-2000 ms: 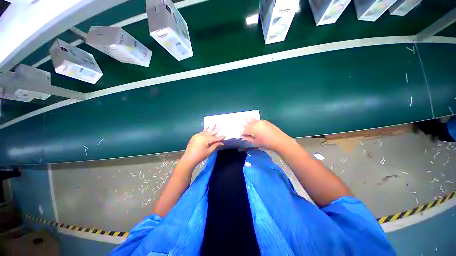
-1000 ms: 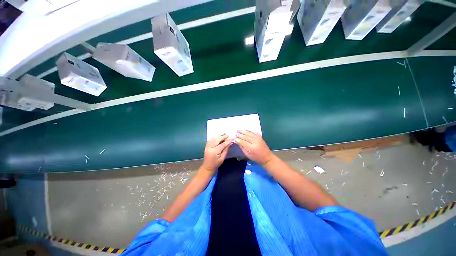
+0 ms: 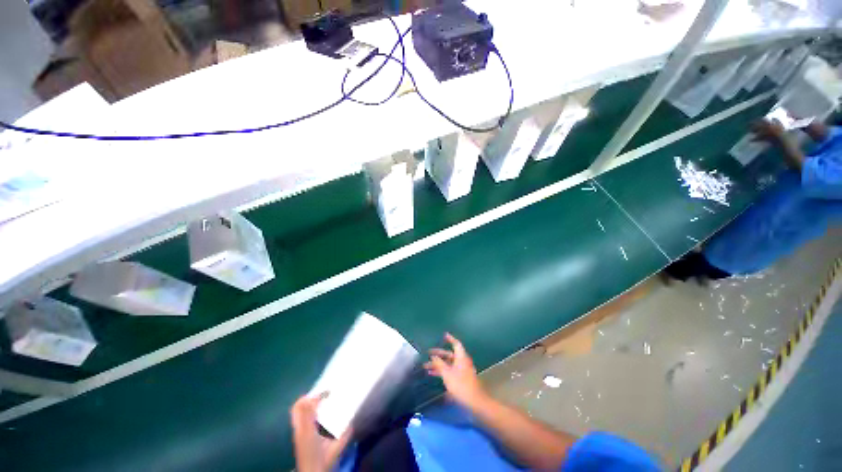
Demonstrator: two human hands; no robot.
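Note:
A white carton (image 3: 364,369) is tilted over the near edge of the green belt, just in front of my body. My left hand (image 3: 317,431) holds it at its lower left end, with the fingers partly hidden behind the carton. My right hand (image 3: 452,367) is off the carton, a little to its right, with the fingers apart and nothing in them.
White cartons (image 3: 231,249) stand in a row on the far green strip under the white shelf (image 3: 231,101). A black device (image 3: 452,39) with a cable lies on the shelf. White scraps (image 3: 704,182) lie on the belt near another worker (image 3: 766,221) at right.
The view has swung to the right and up. The carton has gone from lying level between both hands to tilted in my left hand. My right hand has let go of it.

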